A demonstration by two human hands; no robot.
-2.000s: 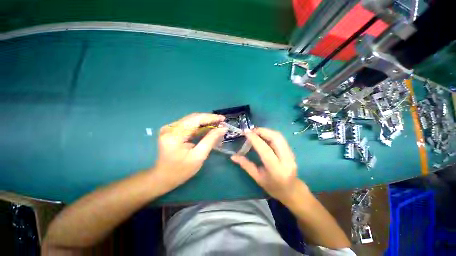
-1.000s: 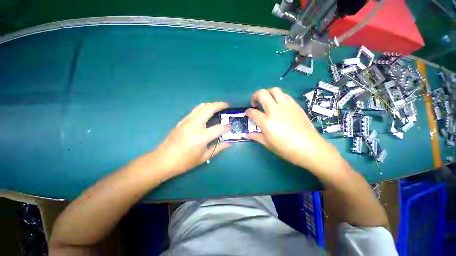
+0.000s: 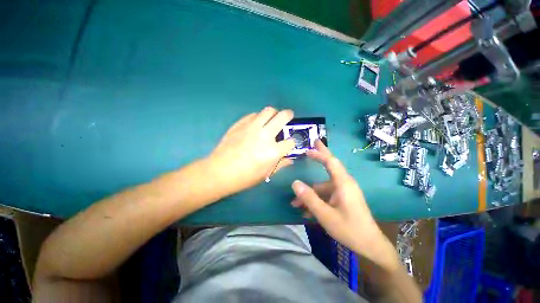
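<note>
A black housing (image 3: 322, 126) lies on the teal mat in front of me, with a white frame module (image 3: 302, 128) in it and a dark round part in the opening. A thin lead wire (image 3: 273, 171) trails from its lower left, ending in a tiny white end. My left hand (image 3: 251, 145) grips the housing's left side. My right hand (image 3: 339, 204) is at the lower right, its index fingertip at the module's lower right corner, thumb and other fingers off it.
Frame modules (image 3: 412, 157) are piled at the right, beside orange tape (image 3: 481, 160). One module (image 3: 368, 77) lies apart, near the screwdriver mechanism (image 3: 488, 38) and red foam block (image 3: 435, 36). A blue crate (image 3: 459, 263) stands below the bench at right.
The module, earlier held up between both hands, now sits in the housing. My right hand has pulled down and back from the housing's right side. The view has tilted and shifted.
</note>
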